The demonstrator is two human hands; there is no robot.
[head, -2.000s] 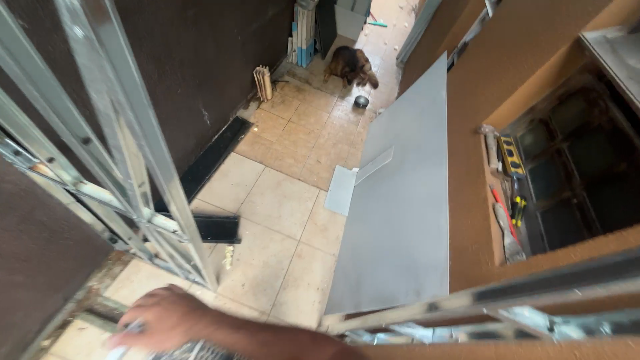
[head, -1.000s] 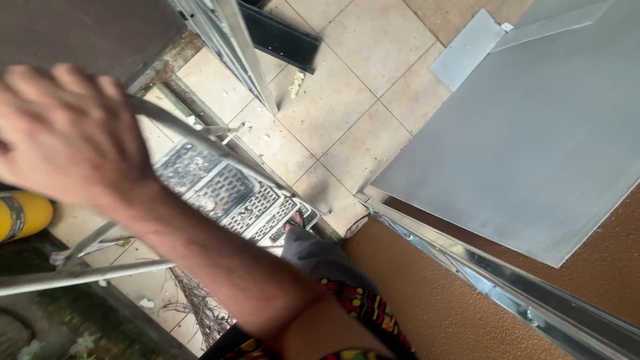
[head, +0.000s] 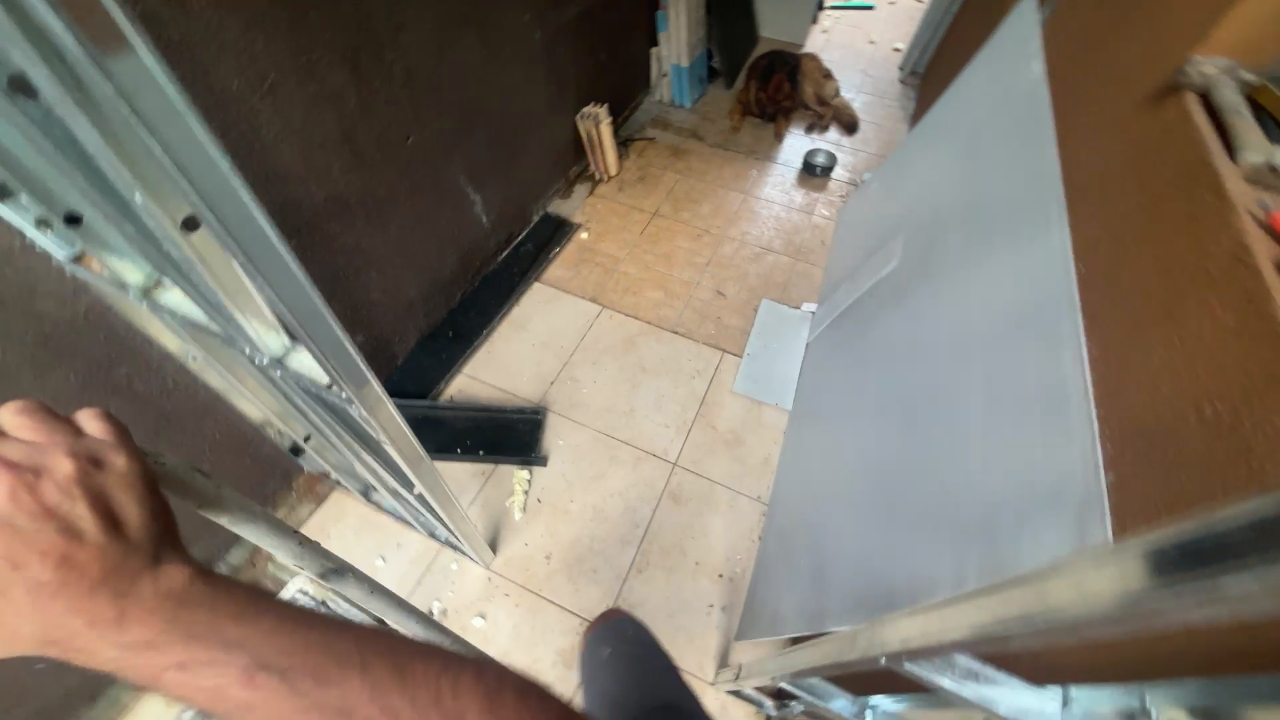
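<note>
My right hand (head: 75, 520) reaches in at the left edge, fingers curled over a pale tubular ladder rail (head: 300, 560). The fingertips are hidden, and the rail runs down behind my forearm. Shiny perforated metal studs (head: 290, 330) lean beside and above the hand. A dark-clothed knee or leg (head: 635, 665) shows at the bottom, over the floor tiles. My left hand is out of view.
A large grey sheet (head: 940, 380) leans against the brown wall on the right. Black trim strips (head: 480, 430) lie on the tiles by the dark wall. Farther back are a brown dog (head: 790, 90), a metal bowl (head: 819, 162) and upright wood pieces (head: 598, 142).
The view has swung back up from the ladder steps to the passage floor. My right hand stays around the rail. The dog is again in view beside the bowl.
</note>
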